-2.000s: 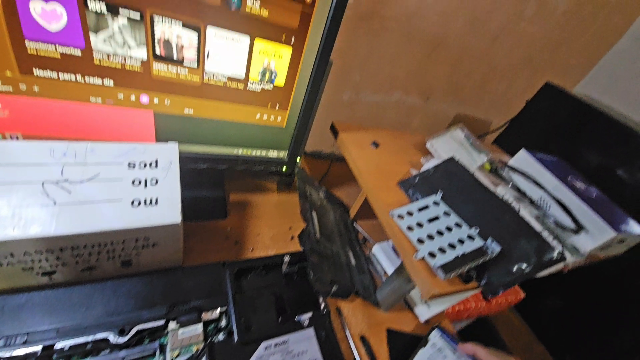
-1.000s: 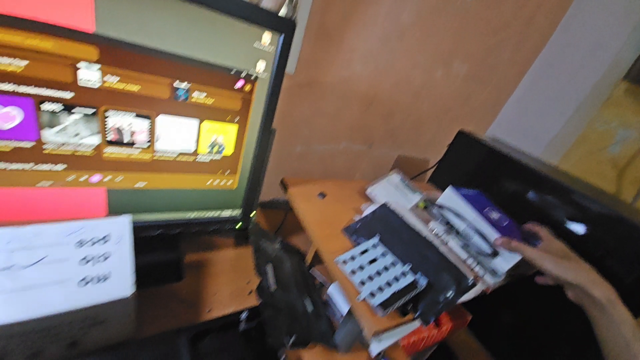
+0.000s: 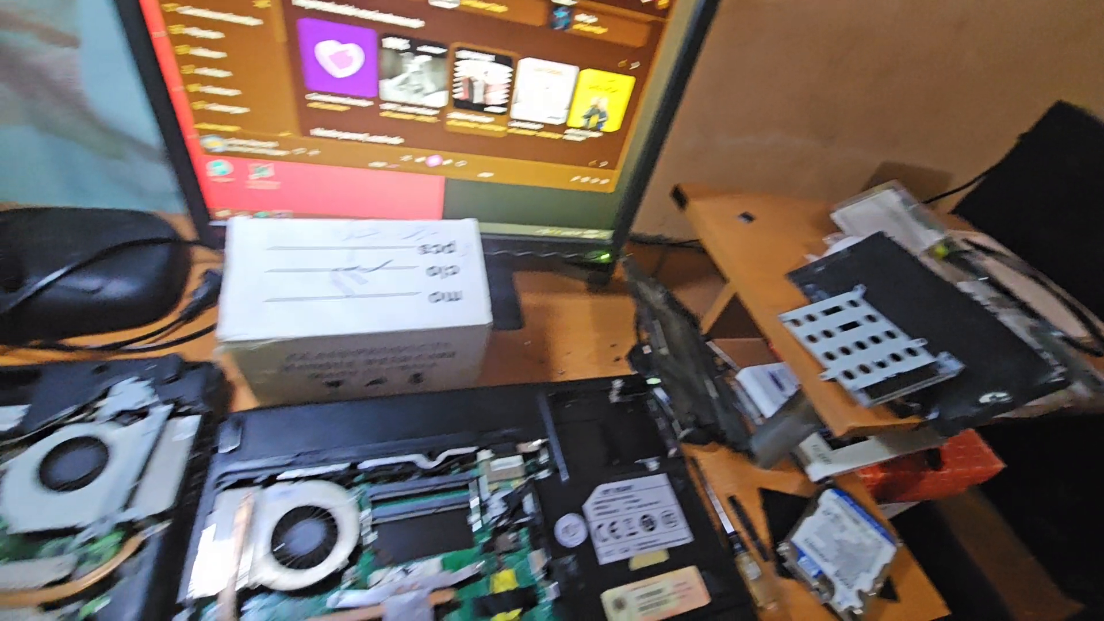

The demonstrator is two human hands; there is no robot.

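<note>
Neither of my hands shows in the head view at this moment. An opened laptop base [image 3: 388, 405] lies at the bottom centre, its round cooling fan [image 3: 304, 536], green circuit board and labelled black cover exposed. To its left lies a second opened laptop base [image 3: 185, 379] with a fan [image 3: 73, 463] and a copper heat pipe. A hard drive [image 3: 841, 548] rests at the table's lower right, beside a thin tool [image 3: 737, 552] that is too blurred to name. On the raised wooden shelf, a perforated metal drive bracket [image 3: 849, 341] lies on a flat black panel [image 3: 966, 319].
A white cardboard box [image 3: 354, 280] stands before a lit monitor [image 3: 414, 185]. Black cables [image 3: 185, 315] and a black rounded case [image 3: 86, 272] are at the left. A dark plastic part [image 3: 681, 362] leans by the shelf [image 3: 742, 259]. A red box [image 3: 957, 466] sits under the shelf.
The hand that reached to the purple and white box at the right one second ago is out of view, and that box no longer shows. The view has swung left and down.
</note>
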